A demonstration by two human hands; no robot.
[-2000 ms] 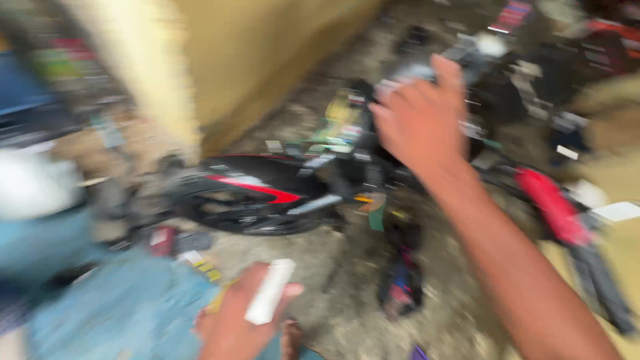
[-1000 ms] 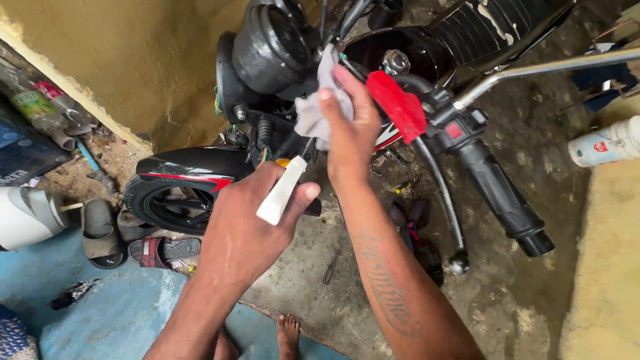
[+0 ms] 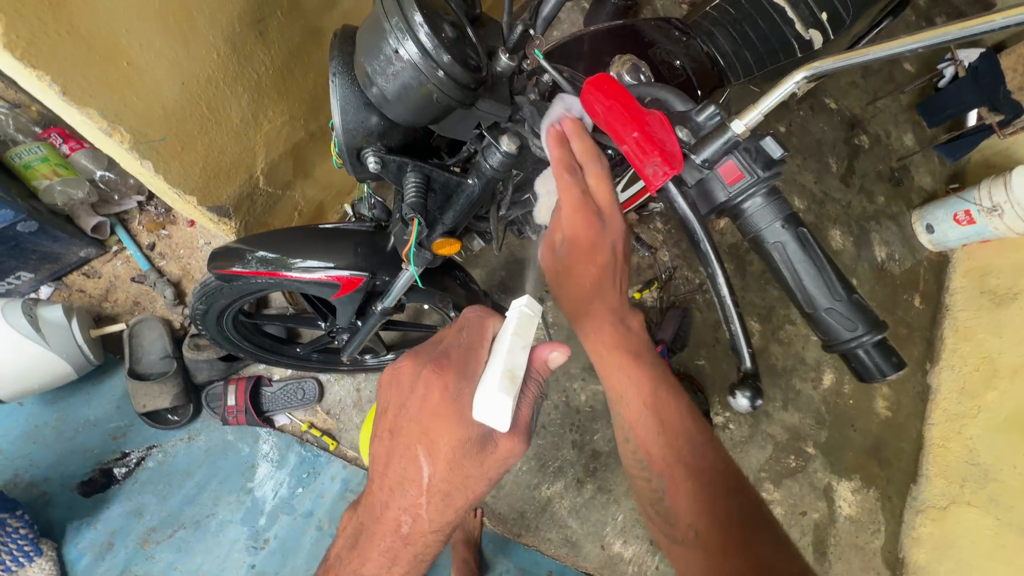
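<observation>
My left hand (image 3: 456, 392) is closed around a spray bottle with a white trigger head (image 3: 508, 364); a faint mist shows in front of its nozzle. My right hand (image 3: 588, 216) presses a pale cloth (image 3: 566, 112) against the motorcycle near its steering head. Beside the fingers, a red cover (image 3: 632, 132) wraps the brake master cylinder area. The brake lever (image 3: 712, 280) and black handlebar grip (image 3: 816, 280) lie to the right of my right hand. An orange reflector (image 3: 446, 246) and loose wires sit by the front fork, above the front wheel (image 3: 320, 320).
Sandals (image 3: 160, 372) and a yellow-handled screwdriver (image 3: 320, 436) lie near the blue floor edge at left. Plastic bottles (image 3: 48, 168) rest by the yellow wall (image 3: 200, 104). A white bucket (image 3: 972, 210) is at right. A mirror stem (image 3: 864, 56) juts out at upper right.
Two seconds ago my hands were farther apart and the view was blurred; the view has since moved much closer to the handlebar. My right hand now has the cloth against the motorcycle.
</observation>
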